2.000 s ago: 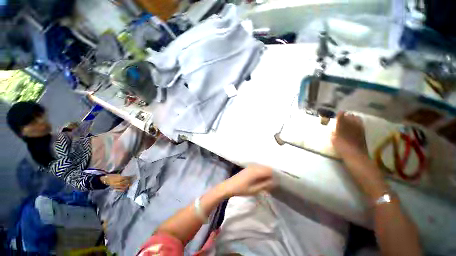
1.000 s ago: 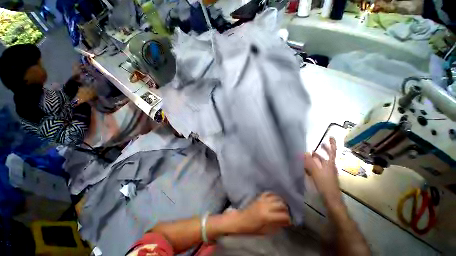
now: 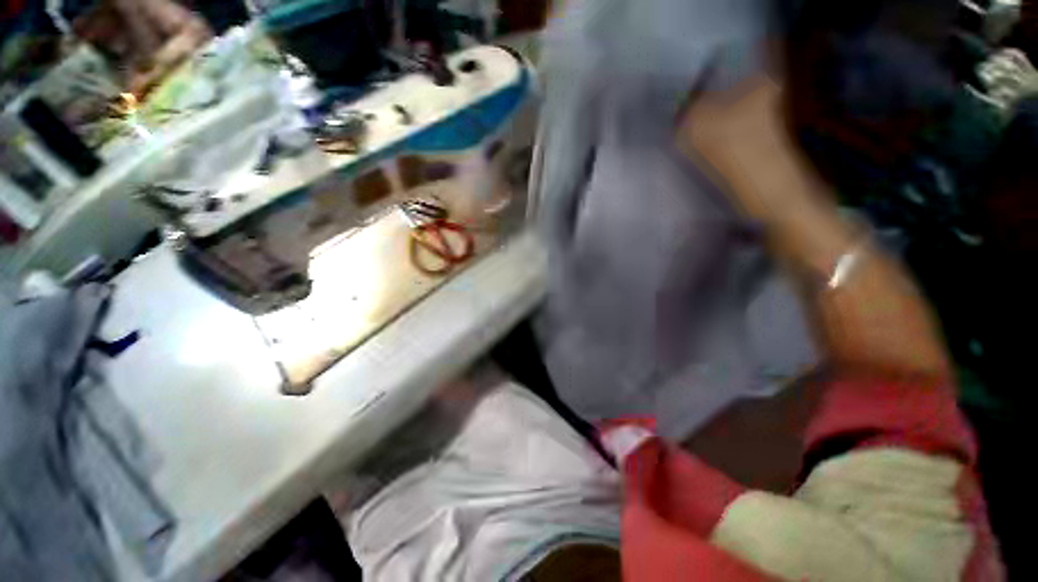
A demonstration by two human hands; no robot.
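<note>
A large grey cloth panel [image 3: 615,216] hangs blurred at the upper middle right, from the top edge down past the table's front edge. My right hand [image 3: 728,119] is raised at the cloth and grips it; the fingers are blurred and partly hidden. My left hand cannot be made out. The sewing machine [image 3: 364,159] stands left of the cloth, with no cloth seen under its needle area.
Scissors with red and orange loops [image 3: 442,247] lie on the machine bed. More grey cloth [image 3: 57,432] covers the left end of the white table [image 3: 228,477]. Pale cloth [image 3: 489,489] lies over my lap. Dark, unclear heaps are at the right.
The view has swung right. The grey panel has moved from left of the machine to its right side, with my right hand raised at it. My left hand has left clear view.
</note>
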